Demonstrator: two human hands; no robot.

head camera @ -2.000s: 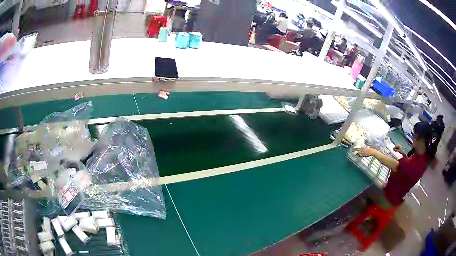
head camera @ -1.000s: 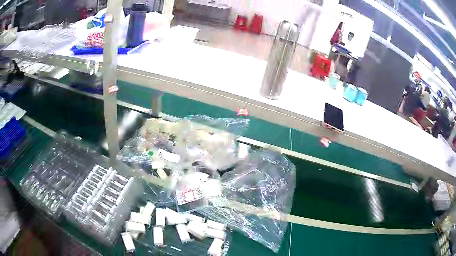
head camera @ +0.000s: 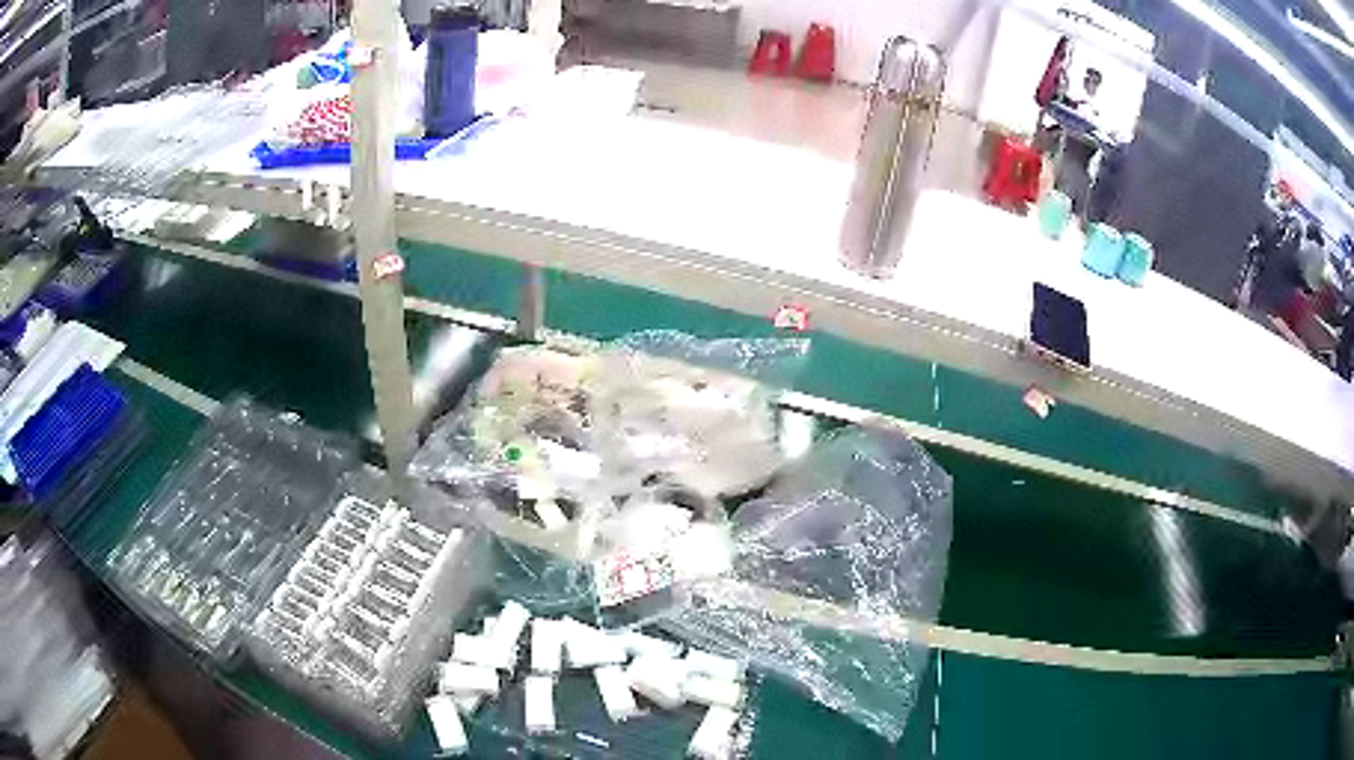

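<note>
Neither of my hands is in the picture. Several white block parts [head camera: 594,649] lie loose in a pile at the lower middle, some over a flat clear tray with thin rods. Left of them a clear blister tray [head camera: 364,601] holds rows of white parts with thin rods. Another clear tray [head camera: 223,520] lies left of it. Behind the pile are large crinkled clear plastic bags [head camera: 846,557], one with off-white parts in it. A white label card [head camera: 636,576] with black and red print lies by the bags.
A white shelf [head camera: 713,193] runs across above the green bench, with a steel flask [head camera: 894,156], a smartphone [head camera: 1059,324] and turquoise rolls [head camera: 1117,254]. A pale upright post [head camera: 382,253] stands left of centre. Blue trays [head camera: 67,428] are at the left.
The view has swung left from the far bench and a seated person to the trays, pile and bags. Over the last second these shifted slightly right in the picture. No hand appears in any frame.
</note>
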